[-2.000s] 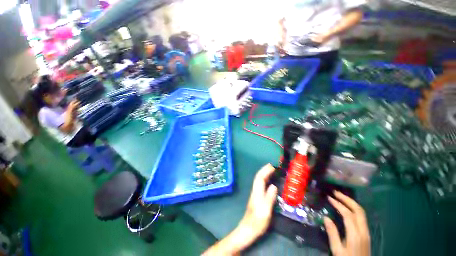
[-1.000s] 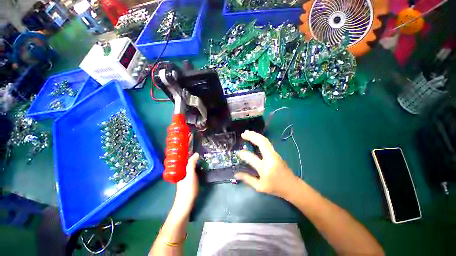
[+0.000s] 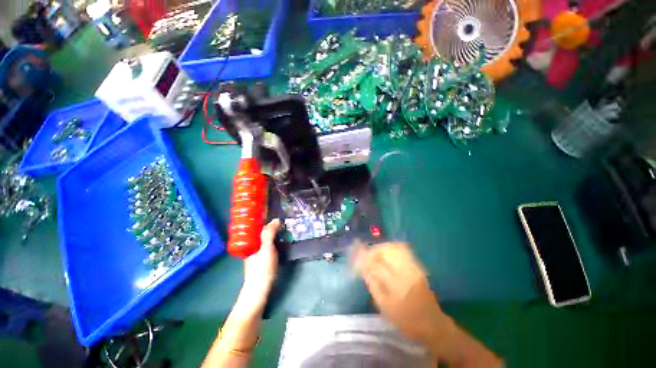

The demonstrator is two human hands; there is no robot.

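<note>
The black test fixture [image 3: 331,248] stands in front of me with its red light lit at the base's right corner. A green circuit board [image 3: 311,226] lies on its base under the clear pressing part. The red ribbed toggle clamp handle [image 3: 247,208] points down toward me at the fixture's left. My left hand [image 3: 263,251] is at the base's left edge beside the handle, partly hidden by it; its grip is unclear. My right hand [image 3: 392,277] is blurred, off the base at the front right, and I cannot tell its finger state.
A blue tray [image 3: 93,251] with boards in rows lies left. A loose green board pile [image 3: 388,86] and a silver-grey box [image 3: 347,147] are behind the fixture. A white power supply [image 3: 147,90] stands back left. A smartphone [image 3: 555,253], pen holder [image 3: 584,129] and desk fan [image 3: 467,30] are right.
Since one second ago, my right hand has moved off the fixture toward the front right, and the red light shows. My left hand stays by the handle. The view has shifted slightly.
</note>
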